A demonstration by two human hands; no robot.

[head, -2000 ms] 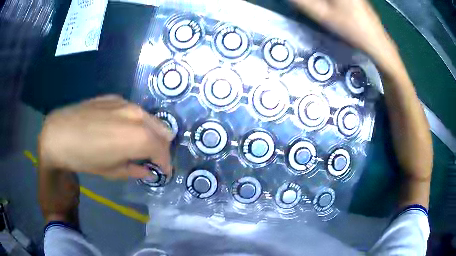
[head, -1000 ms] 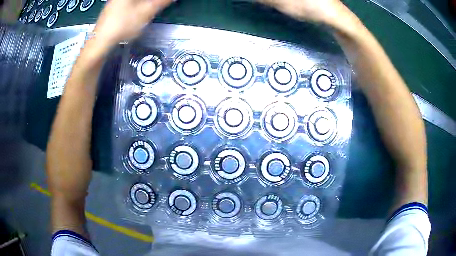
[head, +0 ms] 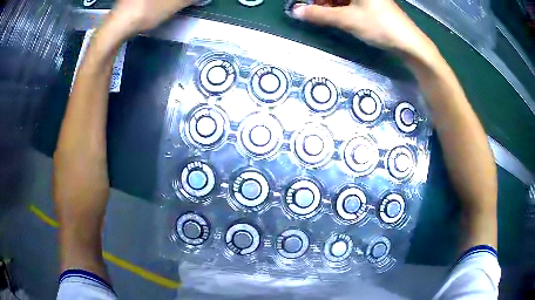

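The clear blister tray (head: 170,193) lies in front of me, slightly tilted, with a round part (head: 250,188) in every pocket. Glare whitens its upper rows. My left hand (head: 138,14) is over the belt at the top left; its fingertips are cut off by the top edge beside a round part, and its hold cannot be told. My right hand (head: 363,20) is over the belt at the top, with thumb and fingers closed on a dark round part (head: 290,6), partly cut off by the edge.
A metal rail (head: 234,36) runs between the tray and the dark green belt (head: 457,88). Another round part (head: 251,2) lies on the belt. A white label sheet (head: 118,73) lies left of the tray, partly behind my left forearm. Stacked trays (head: 29,53) stand at the far left.
My left hand has moved from a round part at the tray's lower left up to the belt. My right hand has closed on a round part. The tray has shifted in view.
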